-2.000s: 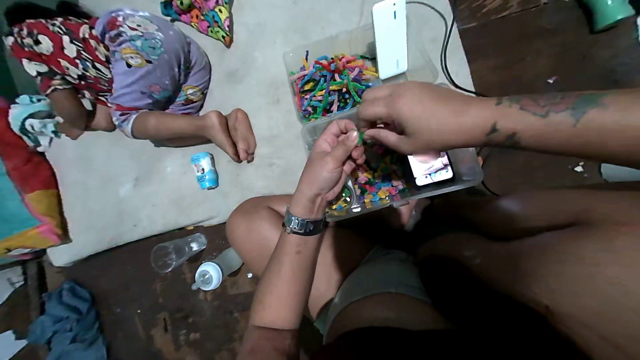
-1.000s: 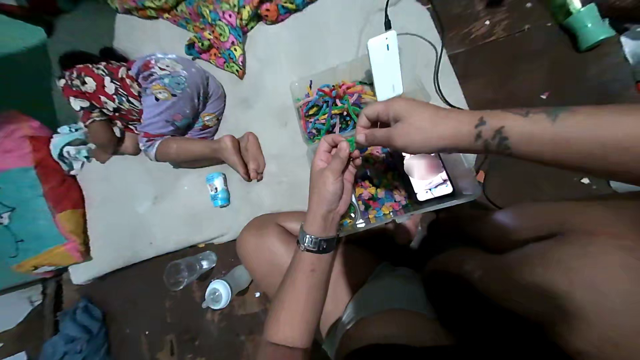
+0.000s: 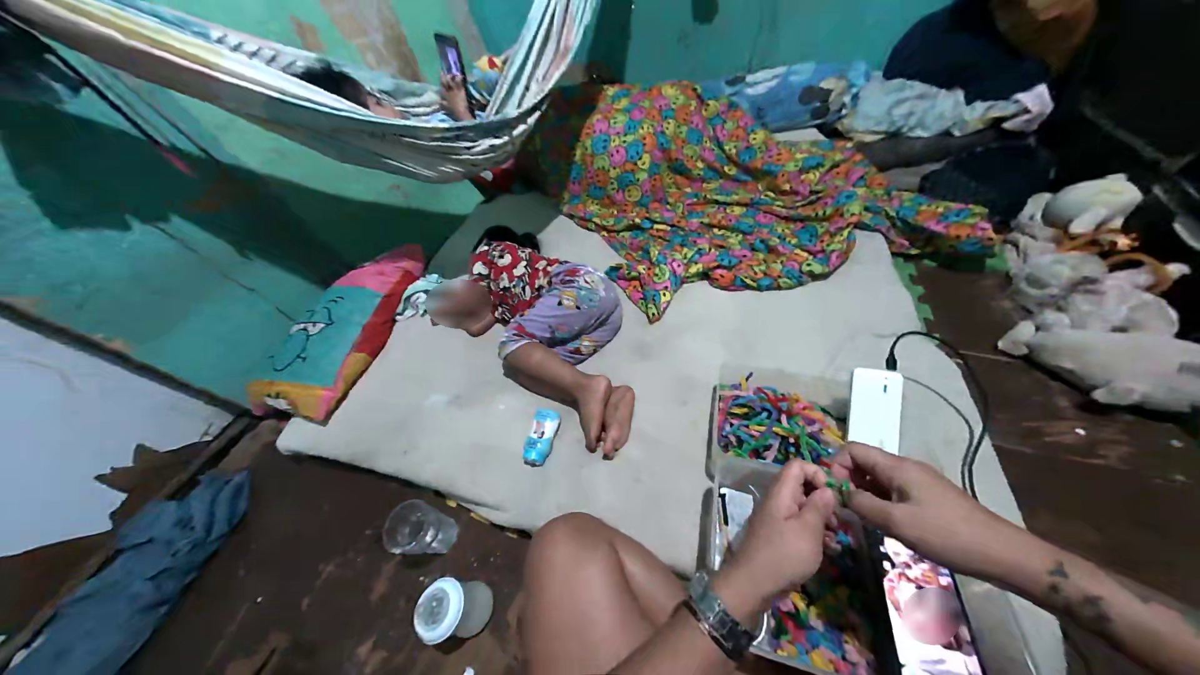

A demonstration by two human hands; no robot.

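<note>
My left hand (image 3: 787, 525), with a metal-banded watch (image 3: 720, 619) at its wrist, and my right hand (image 3: 886, 487) meet fingertip to fingertip over a clear plastic box (image 3: 714, 525). Both pinch a small green piece (image 3: 837, 486), whose exact kind is too small to tell. Beyond my hands, a compartment holds many colourful twisted strips (image 3: 773, 422). Below my hands lie small colourful pieces (image 3: 816, 628), partly hidden by my left hand. A smartphone with a lit screen (image 3: 928, 609) rests at the box's right side, and a white device (image 3: 875, 408) with a cable lies at its far right.
A person (image 3: 562, 309) lies curled on the pale mattress (image 3: 450, 422), near a blue-and-white bottle (image 3: 541, 437). Another person lies in a hammock (image 3: 375, 131). A clear cup (image 3: 420, 528) and a white-lidded container (image 3: 453, 609) stand on the floor. A patterned blanket (image 3: 712, 187) covers the mattress's far side.
The view has tilted up, bringing the hammock, wall and more of the blanket into sight. My hands still hold the green piece together over the box.
</note>
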